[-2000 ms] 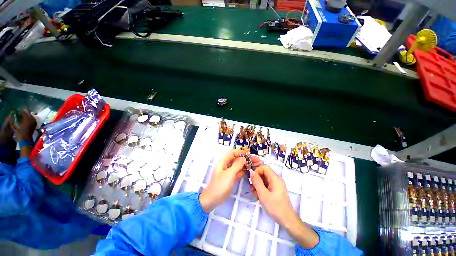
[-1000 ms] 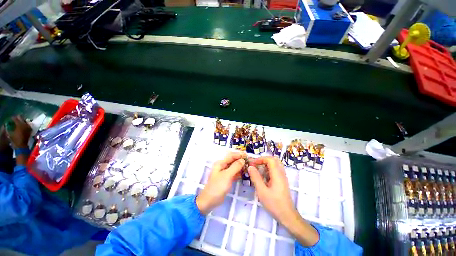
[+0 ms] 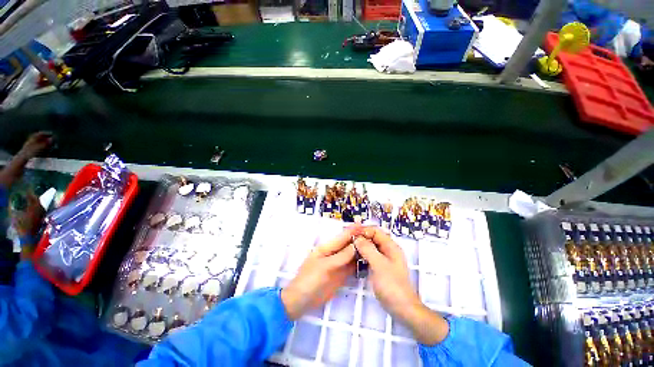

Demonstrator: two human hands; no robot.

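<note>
My left hand (image 3: 326,271) and my right hand (image 3: 389,271) meet at the fingertips above the white compartment tray (image 3: 337,315). Between them they hold a small flex circuit module (image 3: 361,267); its dark end shows below the fingers and the rest is hidden by them. More flex circuit modules with amber-gold tails and dark-and-white ends stand in clusters (image 3: 346,203) along the tray's far edge.
A clear blister tray of round modules (image 3: 188,244) and a red basket of silvery packets (image 3: 126,204) lie left. A stacked blister tray of flex modules (image 3: 609,261) lies right. A green conveyor (image 3: 251,122) with scattered parts runs beyond. Another person's hands show far left.
My hands have drawn closer together around the module, covering more of it. The view has shifted slightly. At far left, another person's hand now reaches towards the belt.
</note>
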